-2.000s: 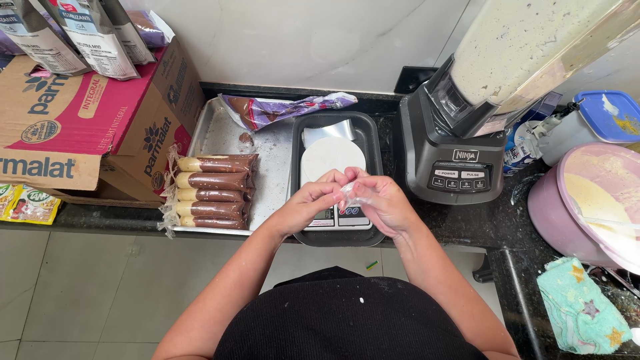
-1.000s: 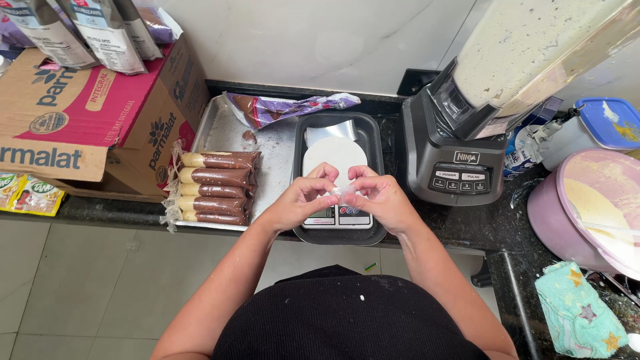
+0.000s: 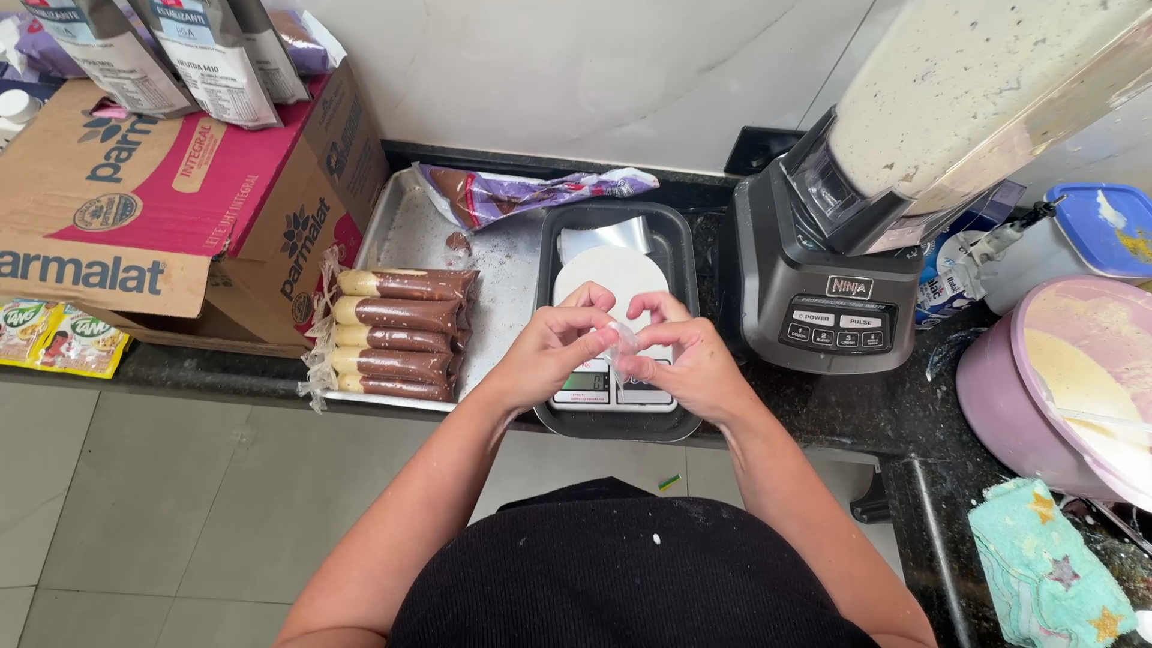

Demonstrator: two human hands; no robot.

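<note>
My left hand (image 3: 562,346) and my right hand (image 3: 679,355) meet over a white kitchen scale (image 3: 612,270), pinching a small clear plastic bag (image 3: 623,346) between their fingertips. The scale stands in a dark rectangular pan (image 3: 551,270), its display and buttons partly covered by my hands. Behind its round plate lies a silvery sheet (image 3: 605,238). To the left, several tied plastic tubes with brown and cream filling (image 3: 405,313) lie stacked on a metal tray (image 3: 504,315), with an opened purple packet (image 3: 531,196) at the tray's back edge.
A Parmalat cardboard box (image 3: 225,207) with grey pouches (image 3: 211,67) on top stands at the left. At the right are a Ninja blender (image 3: 828,297) with a pale mixture in its jug, a pink bucket (image 3: 999,396), a blue-lidded tub (image 3: 1102,229) and a turquoise cloth (image 3: 1048,567).
Both hands stay over the scale and keep hold of the clear plastic while the fingers shift on it. The right-hand fingers are more spread than two seconds ago.
</note>
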